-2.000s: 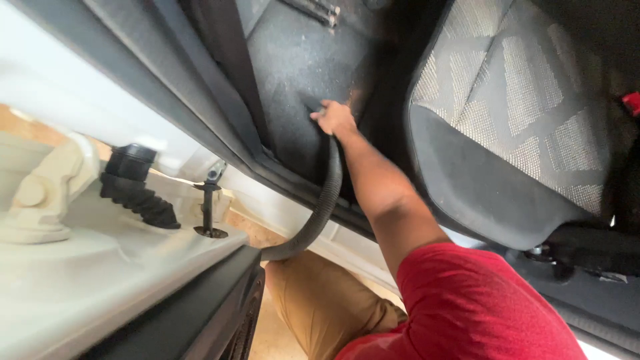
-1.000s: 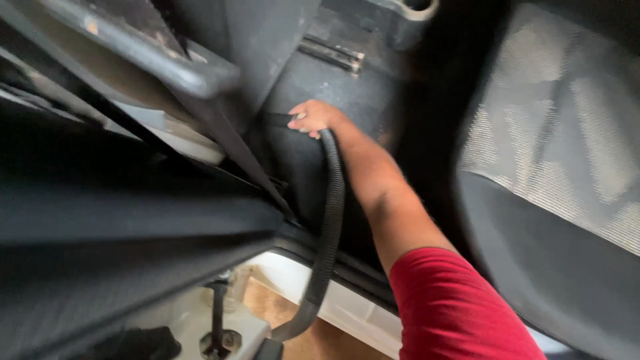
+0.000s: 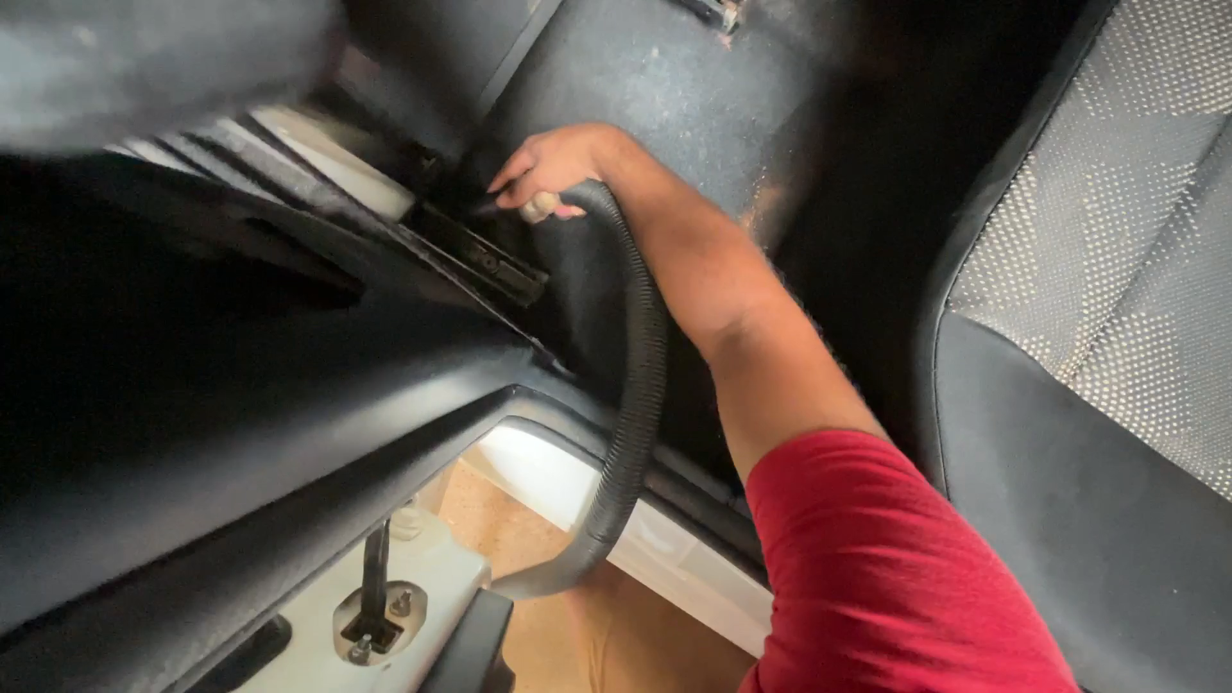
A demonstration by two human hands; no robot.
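My right hand (image 3: 553, 173) reaches down into the footwell of a car and is closed around the end of a black corrugated flexible hose (image 3: 643, 356). The hose curves from the hand beside my forearm, over the door sill, and out towards the lower left. Its tip is lost in the dark beyond my fingers. Near the fingertips is a dark slotted trim piece or rail (image 3: 491, 255) beside the footwell. Grey floor carpet (image 3: 664, 87) lies above and beyond the hand. My left hand is not in view.
A patterned fabric seat (image 3: 1107, 221) with a smooth dark side stands at the right. The open door's edge (image 3: 423, 616) with its check strap (image 3: 375, 577) is at the lower left. A white door sill (image 3: 683, 568) crosses below. A blurred dark part (image 3: 164, 67) fills the upper left.
My right hand, still holding the hose, has moved from the floor carpet towards the dark edge of the footwell at the left. The view has shifted closer to the footwell.
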